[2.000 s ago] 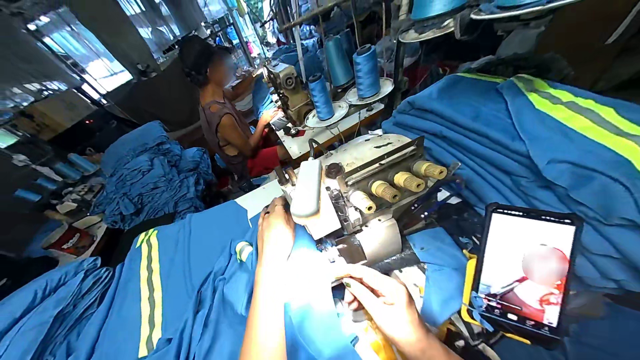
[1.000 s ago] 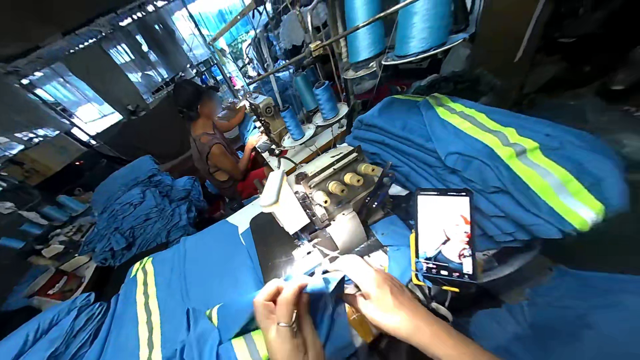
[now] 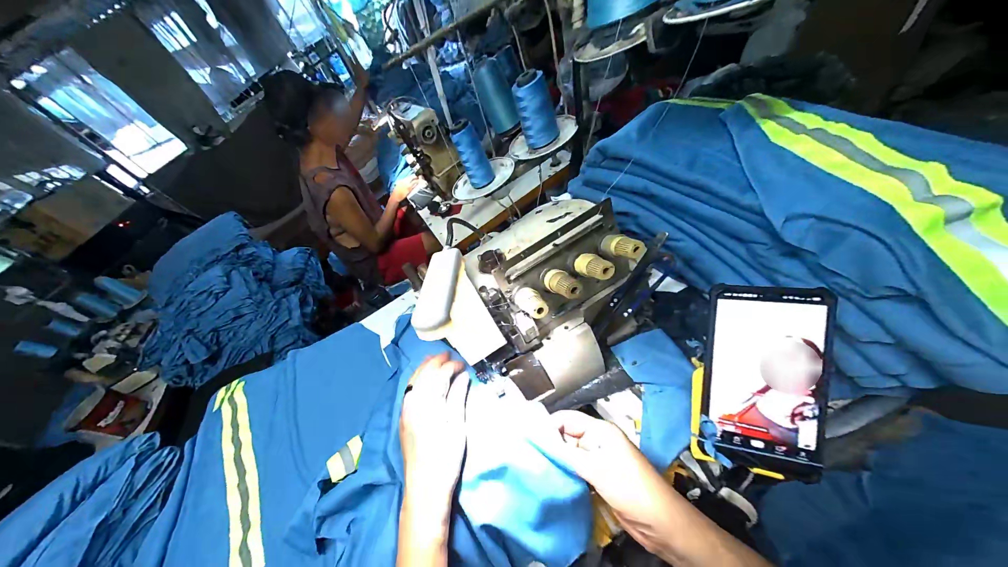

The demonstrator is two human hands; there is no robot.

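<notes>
Blue fabric with reflective tape (image 3: 315, 441) lies across the front, part of it under the presser area of an overlock sewing machine (image 3: 543, 283). My left hand (image 3: 433, 409) rests on this fabric, just left of the needle area, its fingers pointing toward the machine. On the right, my right hand (image 3: 591, 449) pinches the fabric's edge between thumb and fingers, below the machine head. Bright light washes out the cloth between the hands. Several cream tension knobs (image 3: 561, 283) stand on the machine's front. The needle itself is too small to make out.
A phone (image 3: 768, 378) stands in a holder at right. Behind it is a stack of blue garments (image 3: 709, 181) with reflective tape. Blue thread cones (image 3: 537, 110) stand behind the machine. Another person (image 3: 346, 181) sits at a sewing machine (image 3: 425, 142). A blue cloth heap (image 3: 228, 299) lies left.
My left hand was nearer the front a second ago and now lies flat beside the needle area. The other person's one arm is now raised. The view has shifted.
</notes>
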